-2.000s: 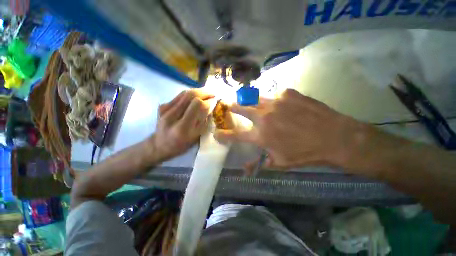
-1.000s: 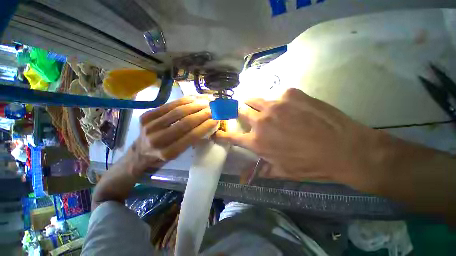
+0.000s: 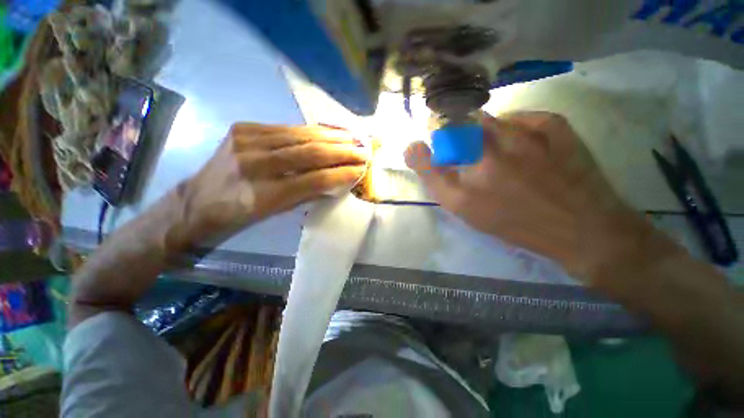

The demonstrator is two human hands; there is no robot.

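Observation:
The plush piece lies white backing (image 3: 325, 269) up and hangs over the table's front edge. A bit of its brown pile (image 3: 364, 184) shows beside my left fingers. My left hand (image 3: 285, 167) lies flat on the piece, fingers together, just left of the needle area. My right hand (image 3: 522, 184) is right of the needle, partly behind the blue tension knob (image 3: 458, 144), blurred, with its fingertips hidden. A white point of fabric (image 3: 314, 98) shows behind my left hand. The presser foot and needle are lost in glare.
The machine head (image 3: 555, 24) is close above my hands. Dark snips (image 3: 696, 200) lie at the right. Cream plush parts (image 3: 73, 90) and a phone (image 3: 126, 139) are at the left. A ruler-marked edge (image 3: 457, 298) runs across the front. A black bag of brown pieces (image 3: 232, 351) is below.
My right hand has moved off the piece to the right. My left hand has flattened over it, and a white fabric point now shows behind. The camera view has shifted.

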